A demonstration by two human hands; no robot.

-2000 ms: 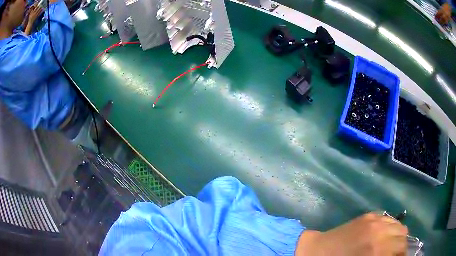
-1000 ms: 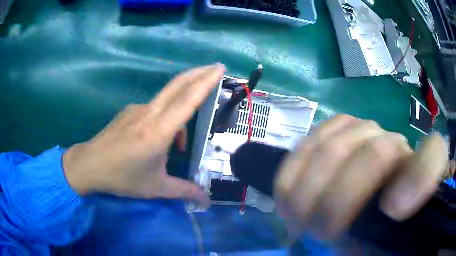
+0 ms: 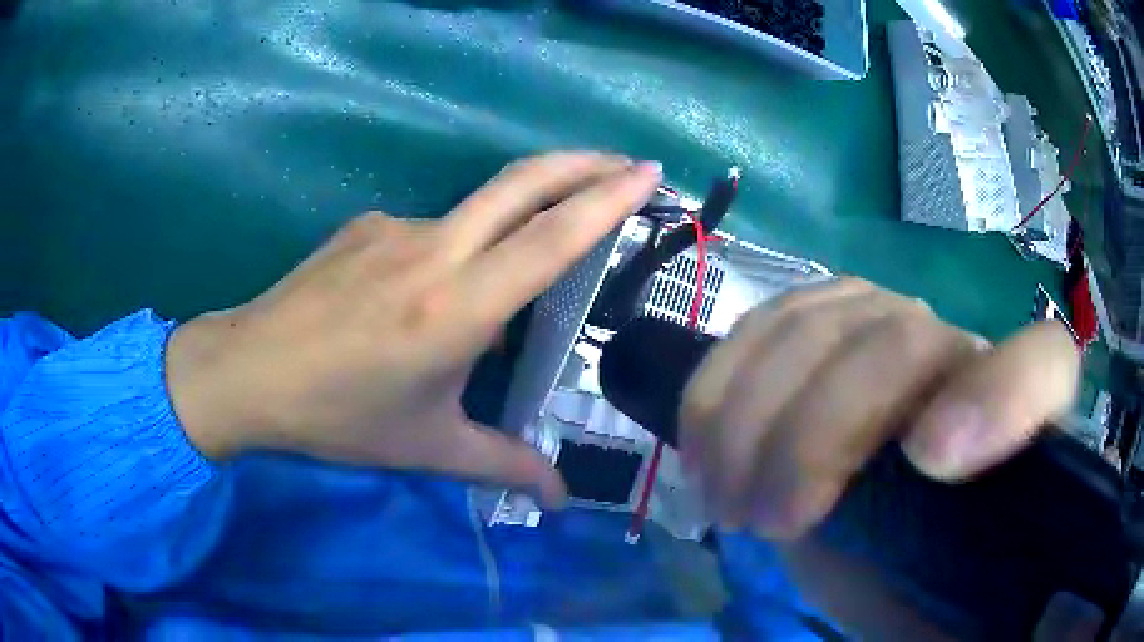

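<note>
A white housing shell [image 3: 753,282] with vent slots lies in front of me near the bench's front edge. A red wire [image 3: 700,282] runs across it, and a black lead [image 3: 718,201] sticks up at its far side. My left hand [image 3: 376,326] spans the shell's left wall, fingertips at the far corner and thumb at the near corner. My right hand [image 3: 853,401] is closed around a black electric screwdriver [image 3: 652,376], whose front end is over the shell's inside. The screwdriver's tip is hidden or too blurred to see.
A clear bin [image 3: 847,57] of black pieces is at the top, cut off by the frame. Another white shell [image 3: 960,138] with a red wire stands at the far right. A red crumpled item [image 3: 1080,295] and a dark panel lie below it.
The view has shifted, so the shell and bins sit further right and the blue bin is out of view. My left hand still spans the shell wall and my right hand still holds the screwdriver.
</note>
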